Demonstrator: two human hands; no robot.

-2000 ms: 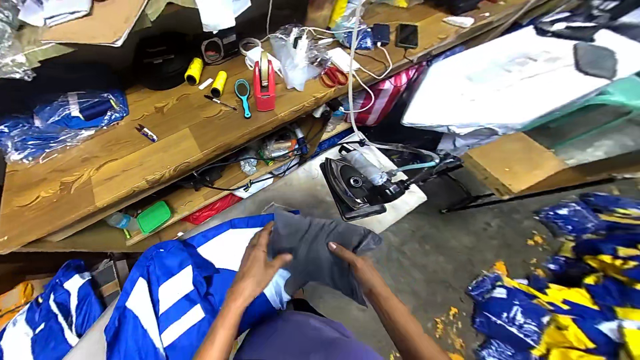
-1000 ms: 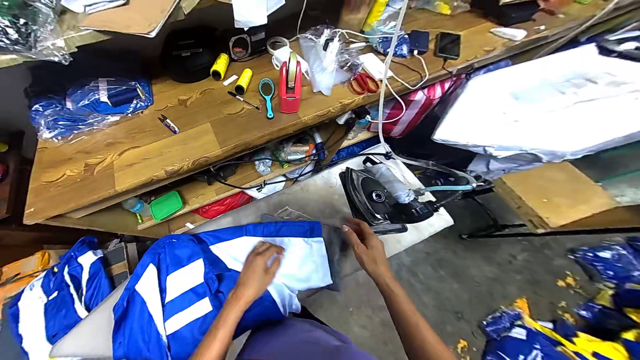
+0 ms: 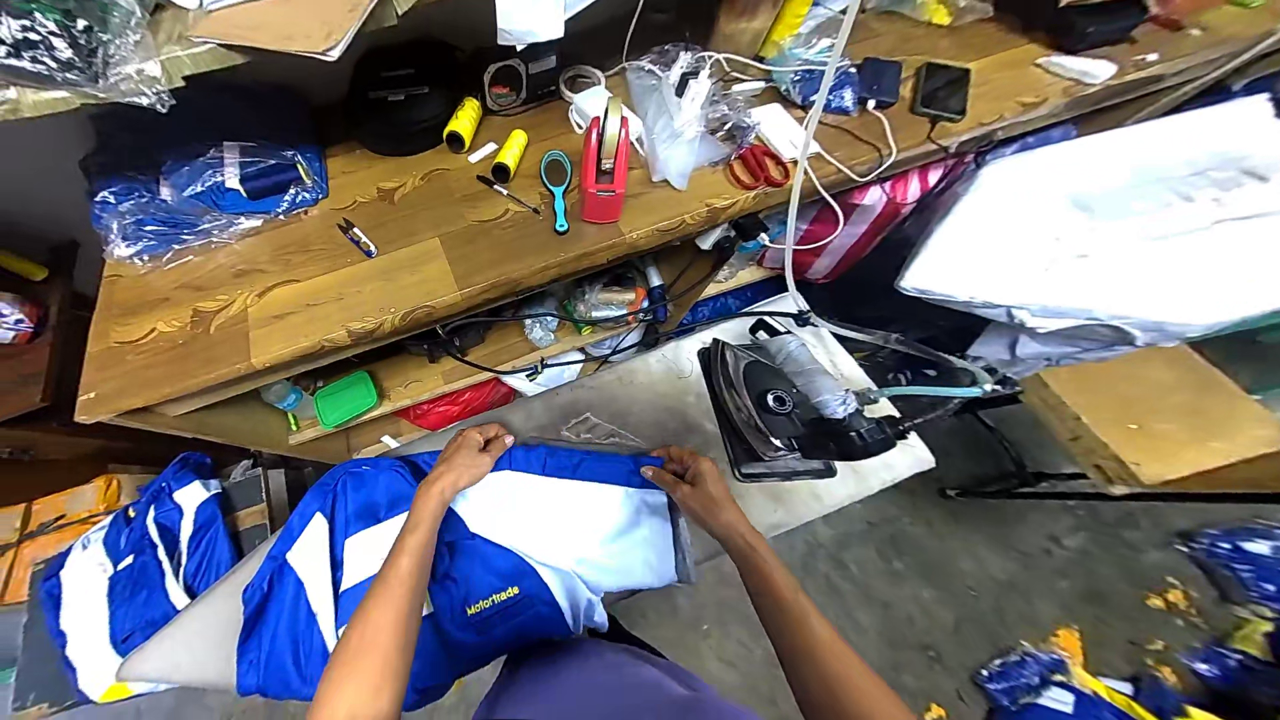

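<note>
A blue and white garment [image 3: 580, 525] with small yellow lettering lies over the ironing board [image 3: 185, 640]. My left hand [image 3: 468, 458] pinches its blue upper edge near the middle. At the right end of that blue edge, my right hand [image 3: 697, 488] holds the corner between thumb and fingers. A strip of grey cloth [image 3: 682, 540] shows along the white part's right edge. Right of my right hand, a steam iron [image 3: 775, 395] rests on a dark pad on the board, with a hose and cord attached.
Beyond the board runs a wooden workbench [image 3: 350, 310] with a red tape dispenser [image 3: 605, 170], red-handled scissors [image 3: 759, 167] and thread snips [image 3: 357, 238]. White wrapped material [image 3: 1090, 210] stands at right. Bagged blue and yellow garments [image 3: 1060, 680] lie on the floor; another blue-white garment [image 3: 135, 575] is at left.
The dark grey cloth earlier held in both hands is now mostly hidden under the white part. My right hand has moved off the board surface beside the iron and taken the garment's corner.
</note>
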